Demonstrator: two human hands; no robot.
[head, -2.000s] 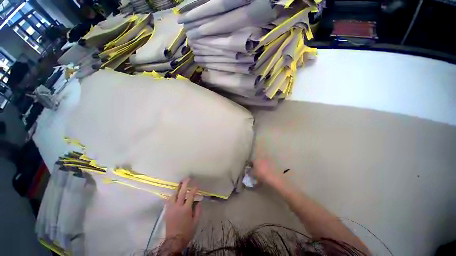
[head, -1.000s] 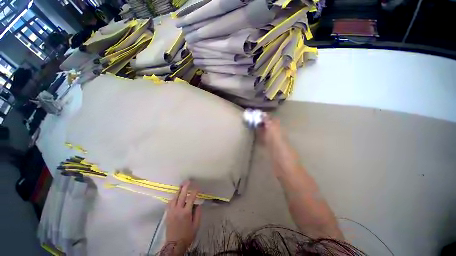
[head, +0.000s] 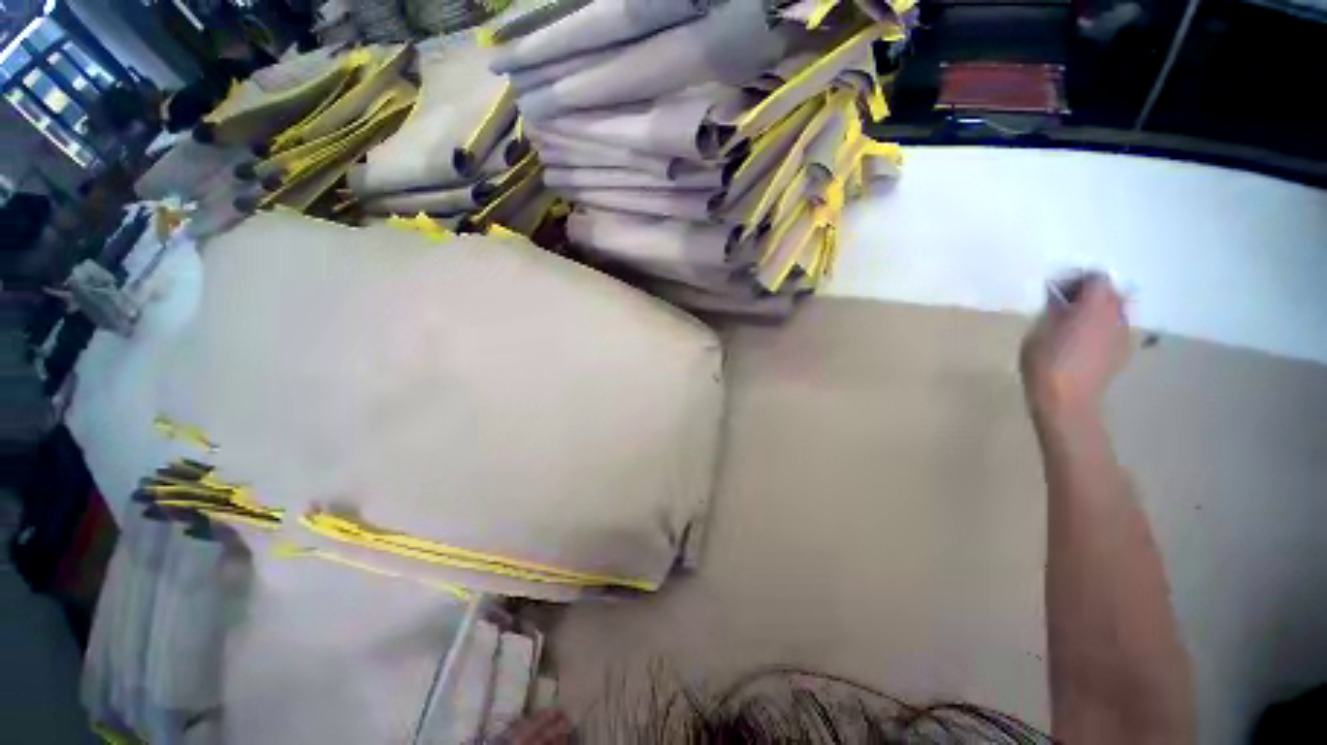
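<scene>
A wide beige bag panel with yellow edges (head: 480, 393) lies on the bench, on top of more panels. My right hand (head: 1077, 357) is at the right, over the border between beige sheet and white bench top. It is closed on a small white crumpled wad, blurred and mostly hidden by the fingers. My left hand (head: 542, 731) shows only as a few fingers at the bottom edge, partly behind hair. They are beside a bundle of pale strips (head: 502, 672); whether they hold it is unclear.
Tall folded bag pieces with yellow edges (head: 640, 160) stand behind the panel, with more folded stacks (head: 328, 124) at the back left. Grey folded pieces (head: 168, 619) hang at the lower left. A small dark bit (head: 1150, 341) lies right of my right hand.
My right hand has moved from the panel's right edge far to the right with the white wad. My left hand has left the panel's front edge and dropped down, and the pale strips now show.
</scene>
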